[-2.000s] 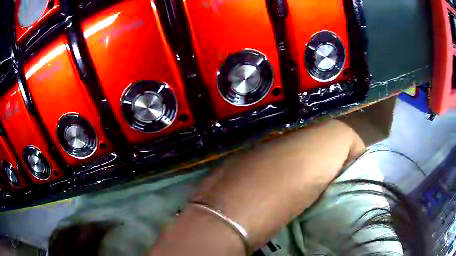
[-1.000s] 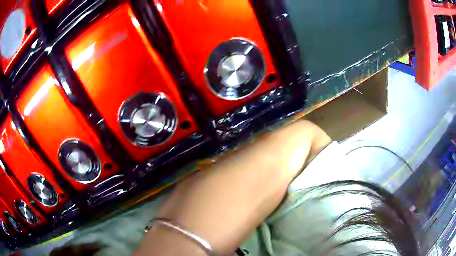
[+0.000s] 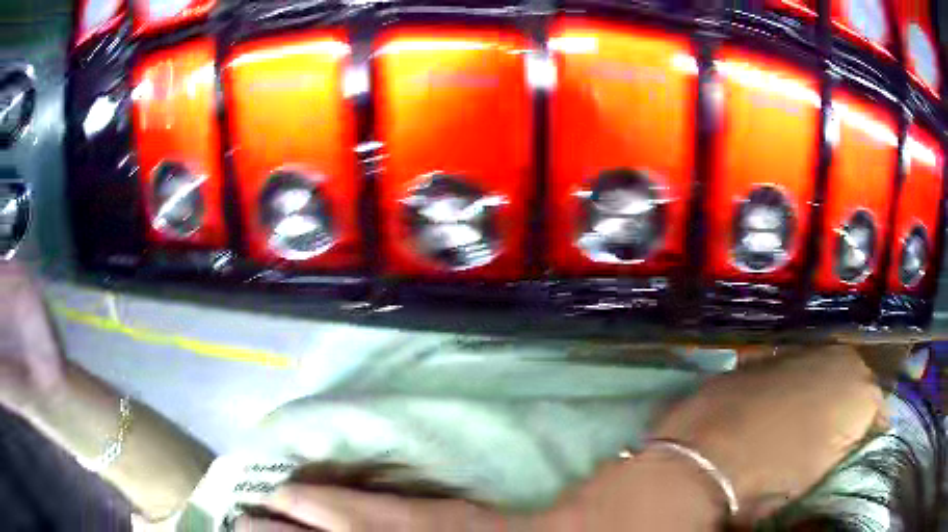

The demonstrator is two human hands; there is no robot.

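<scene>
Glossy orange-red housings (image 3: 452, 114) sit in a row in the shiny black tray (image 3: 99, 223). Each near-row housing shows a black-and-silver trim disc (image 3: 454, 220) in its lower end. Two more dark round discs (image 3: 12, 218) show at the left edge, beside the tray. My left hand (image 3: 23, 338) is blurred and cut off by the left edge, just below those discs; its fingers are unclear. My right forearm crosses the lower right. My right hand (image 3: 364, 509) is blurred and partly cut off at the bottom edge; its grip is hidden.
More housings with pale round recesses (image 3: 868, 21) show in the tray's far row. The grey-green work surface (image 3: 42, 47) shows at the left. A pale grey floor with a yellow line (image 3: 224, 350) lies below. My pale green shirt fills the lower middle.
The view has swung left, so the tray's left end and my left arm now show. The red foam tray has left view. Part of my right hand now shows at the bottom.
</scene>
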